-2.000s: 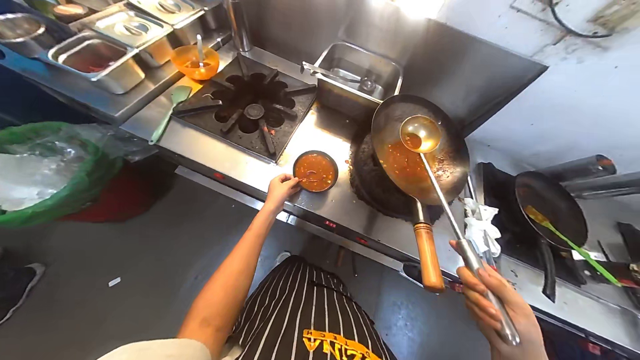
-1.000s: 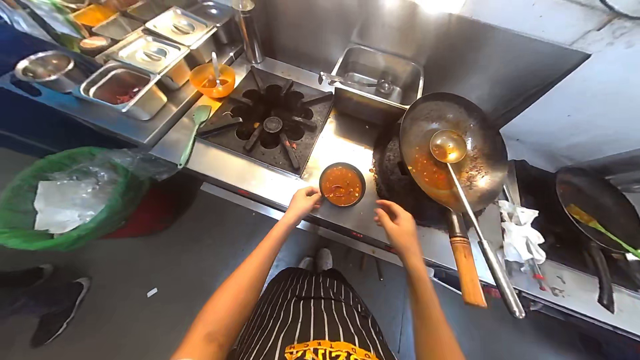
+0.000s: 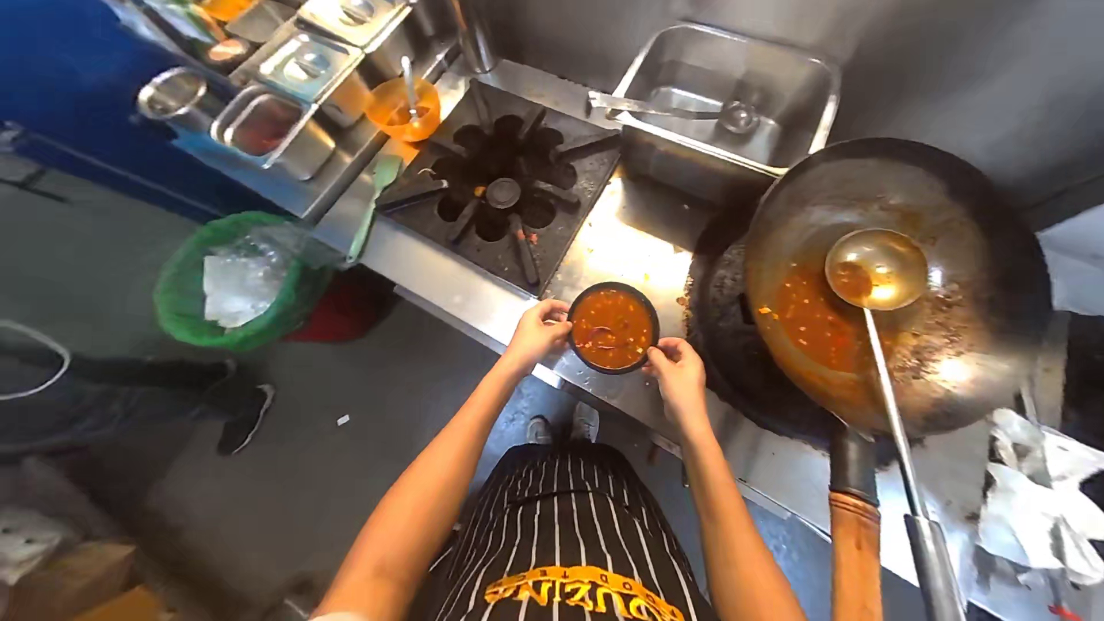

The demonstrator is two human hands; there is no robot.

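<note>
A round black bowl of red-orange sauce (image 3: 613, 328) is gripped at its rim from both sides, over the front edge of the steel counter. My left hand (image 3: 541, 332) pinches its left rim between thumb and fingers; my right hand (image 3: 675, 366) pinches the lower right rim. To the right, a wok (image 3: 966, 216) with a wooden handle holds more of the sauce. A steel ladle (image 3: 875, 269) rests in it, some sauce in its bowl and its long handle lying toward me beside the wok's handle.
A burner grate (image 3: 504, 191) lies left of the bowl, with a green spatula (image 3: 373, 210) and an orange bowl (image 3: 404, 109) beyond. Behind stands a steel pan (image 3: 724, 95) with a utensil. A green-lined bin (image 3: 194, 319) and another person's shoe (image 3: 246, 420) are at left; crumpled white paper (image 3: 1035, 492) is at right.
My right hand held the ladle two seconds ago and let it go into the wok. It has since moved left to the bowl's right rim, while my left hand stayed at its left side.
</note>
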